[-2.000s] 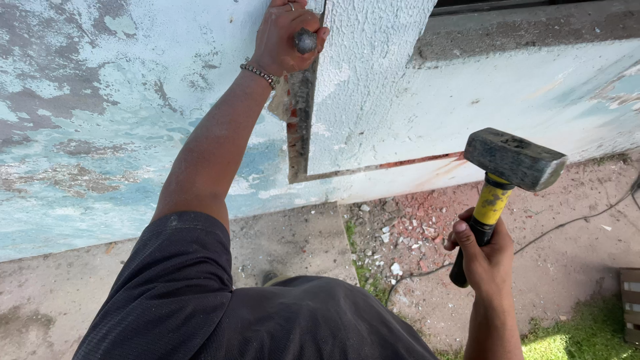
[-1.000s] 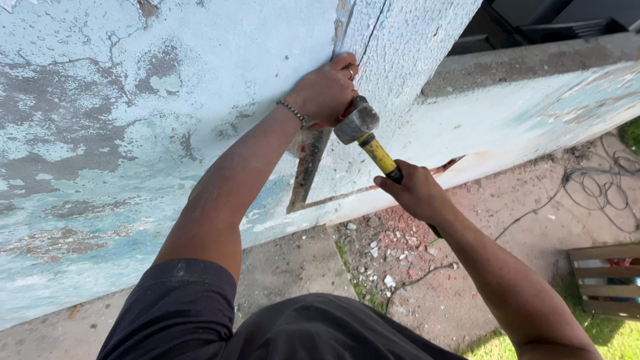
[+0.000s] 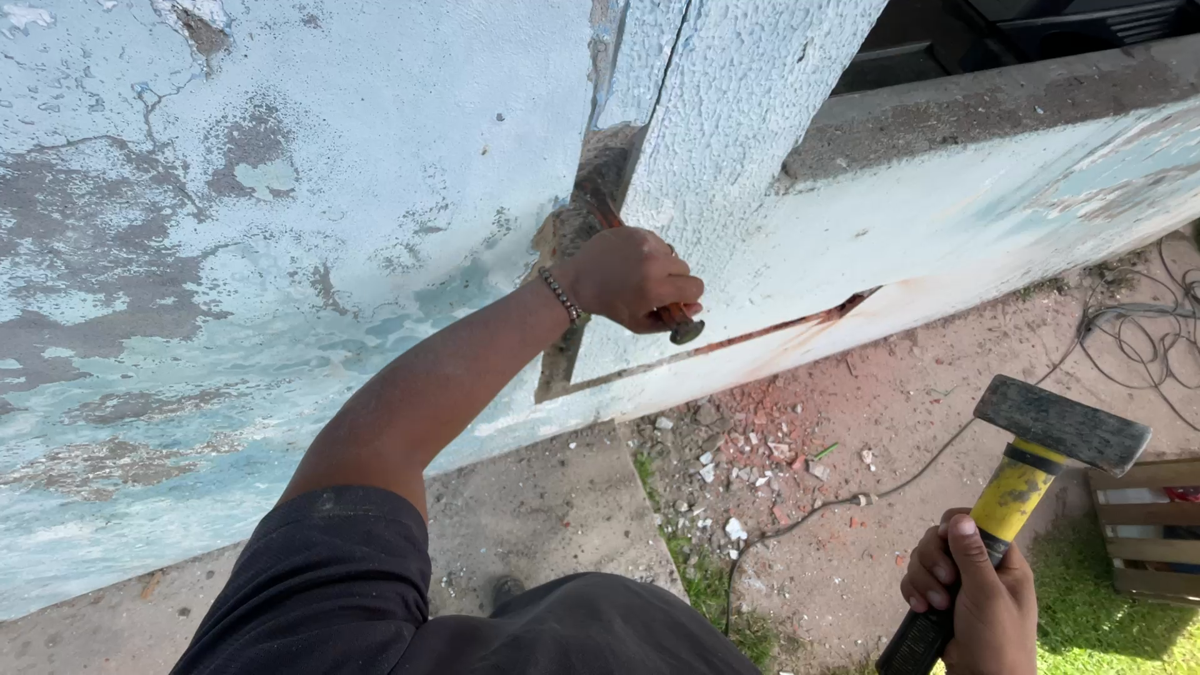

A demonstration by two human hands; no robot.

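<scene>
My left hand (image 3: 637,279) is closed around a metal cold chisel (image 3: 686,330), its struck end poking out below my fingers. Its other end points up into a chipped channel (image 3: 609,155) cut in the blue painted wall (image 3: 422,141); the tip is hard to make out. At lower right, my right hand (image 3: 980,586) grips the black and yellow handle of a club hammer (image 3: 1064,427), its steel head held away from the wall. A narrow groove (image 3: 750,335) runs right from the channel's lower corner and shows reddish material.
Plaster and brick rubble (image 3: 736,530) lies on the ground below the groove. A cable (image 3: 816,511) crosses the concrete to loose coils at the right. A wooden crate (image 3: 1148,516) stands on grass at the right edge. A concrete sill (image 3: 984,103) borders a dark opening above.
A second ago the hammer head was up at my left hand; now my right hand holds it down at the lower right. The chisel's struck end now shows below my left hand.
</scene>
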